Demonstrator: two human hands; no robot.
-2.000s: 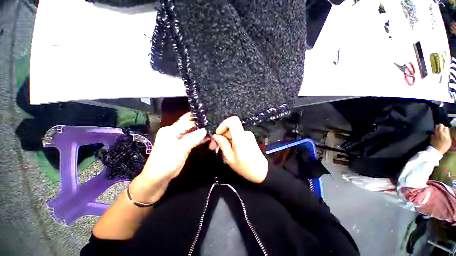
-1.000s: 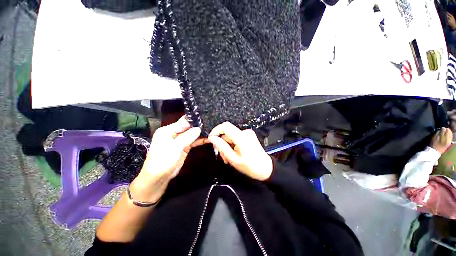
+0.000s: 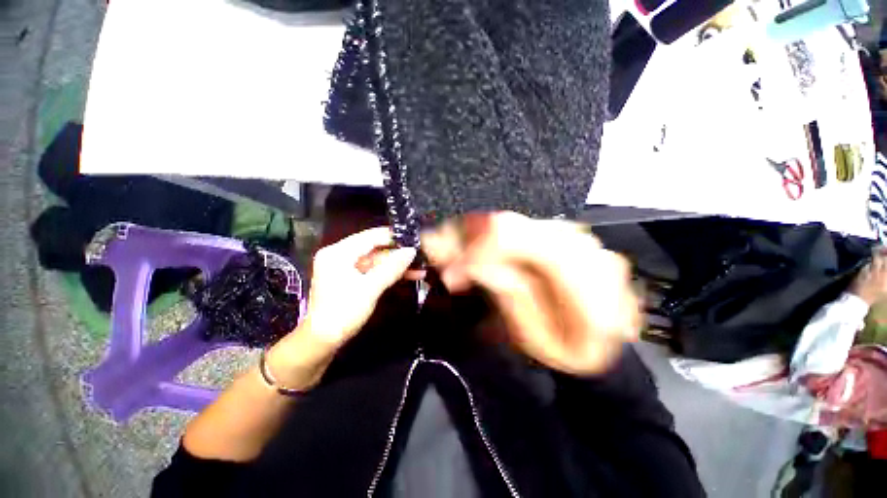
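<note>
The dark grey nubbly jacket (image 3: 496,107) lies over the white table and hangs down its front edge. A black braid trim flecked with white (image 3: 392,165) runs down its left edge to a corner. My left hand (image 3: 355,287) pinches the jacket's trimmed corner between thumb and fingers. My right hand (image 3: 545,287) is blurred, just right of the corner, with its fingertips close to it. Whether it holds a needle or cloth cannot be seen. The lower right edge of the jacket is hidden behind my right hand.
A purple stool (image 3: 126,321) with a black glittery heap (image 3: 248,300) stands at left. Red-handled scissors (image 3: 793,178), a dark bar (image 3: 815,154) and a yellow-olive item (image 3: 848,161) lie on the white table (image 3: 233,88) at right. Another person's sleeve (image 3: 827,336) shows at far right.
My right hand has swung right and turned, and is now blurred. My left hand still pinches the corner. The view has shifted, with the table and jacket now further right.
</note>
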